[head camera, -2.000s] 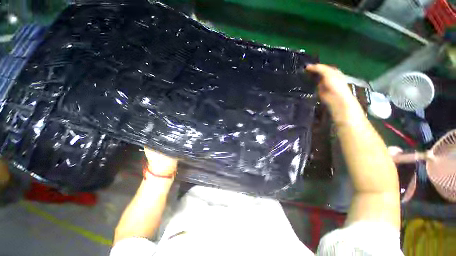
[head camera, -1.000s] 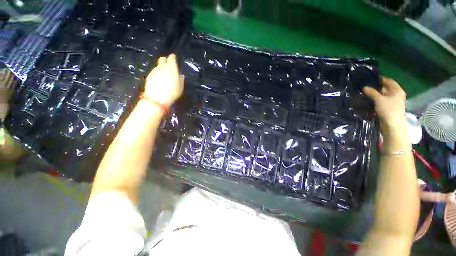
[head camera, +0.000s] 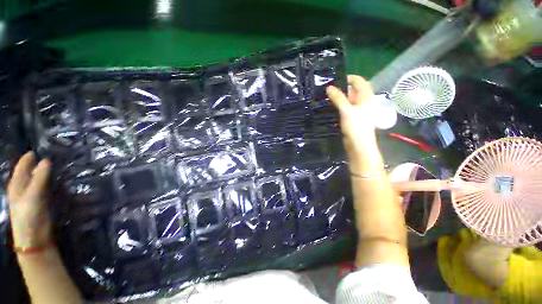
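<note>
A large glossy black blister tray (head camera: 205, 172) with rows of rectangular pockets lies across the view in front of me, its right part bent upward at the far edge. My left hand (head camera: 30, 202), with a red string at the wrist, holds its left edge. My right hand (head camera: 355, 110) grips its right edge near the far corner, thumb on top. Glare hides parts of the pockets, and I cannot tell whether they hold anything.
The green bench surface (head camera: 196, 35) runs behind the tray. On the right are a white fan (head camera: 423, 92), a pink fan (head camera: 502, 190), a pink ring-shaped holder (head camera: 419, 222) and a red pen (head camera: 410, 141). Another person's arm and yellow clothing (head camera: 526, 279) show at the lower right.
My left hand has moved from the tray's middle area to its left edge. The view has shifted right, showing more of the fans. The tray stack on the left is no longer distinct.
</note>
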